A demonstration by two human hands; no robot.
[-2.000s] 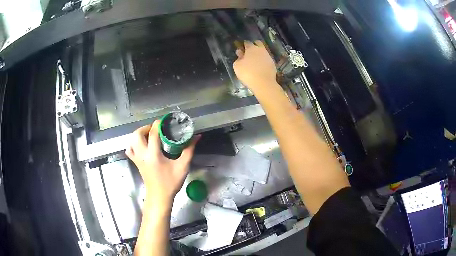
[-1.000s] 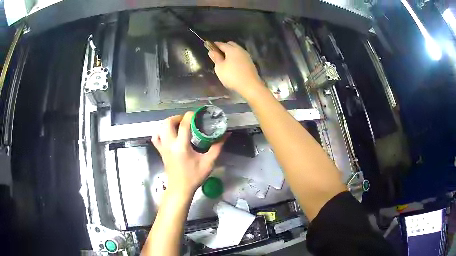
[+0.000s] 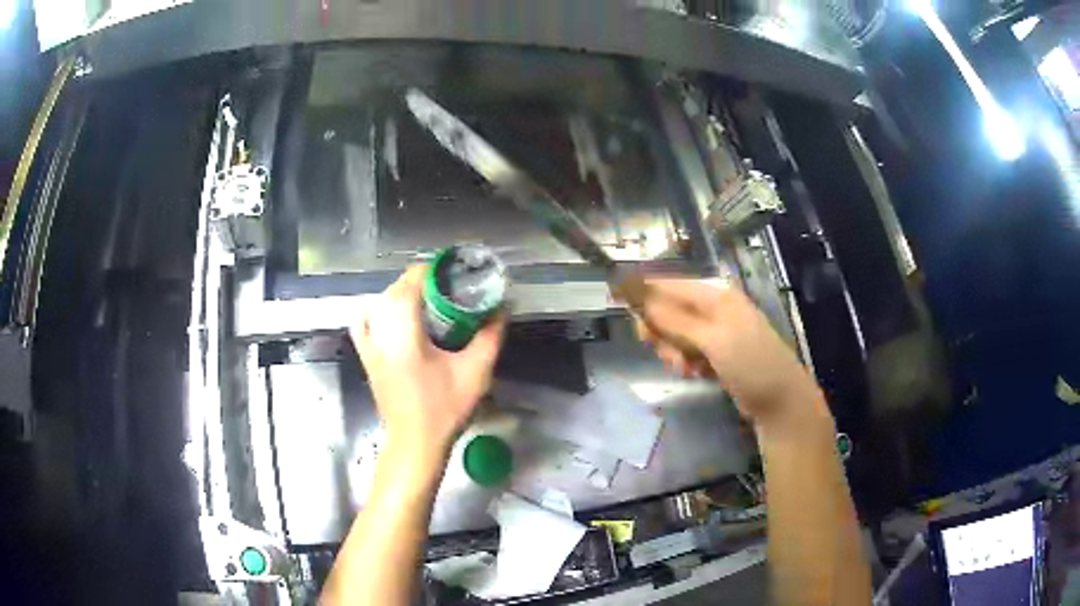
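Observation:
My left hand (image 3: 420,367) is closed around the green solder paste jar (image 3: 445,317), open side up, above the front frame bar. Grey solder paste (image 3: 475,279) shows inside it. My right hand (image 3: 717,337), slightly blurred, grips the brown handle of the spatula (image 3: 509,178). Its long blade points up and left over the stencil (image 3: 474,219), with pale grey paste toward the tip. The blade does not touch the jar. The flat green jar lid (image 3: 487,461) lies on the metal surface below the jar.
The stencil frame bar (image 3: 314,313) runs across in front of the stencil. Pale paper pieces (image 3: 616,423) and a crumpled white wipe (image 3: 533,545) lie nearer me. Side rails with square cylinders (image 3: 242,191) stand on both sides. A dark crossbeam (image 3: 474,30) spans the back; a monitor (image 3: 992,554) is lower right.
My right hand has moved from over the stencil back toward me and to the right, bringing the spatula blade into fuller view. My left hand still holds the jar. The camera view has shifted.

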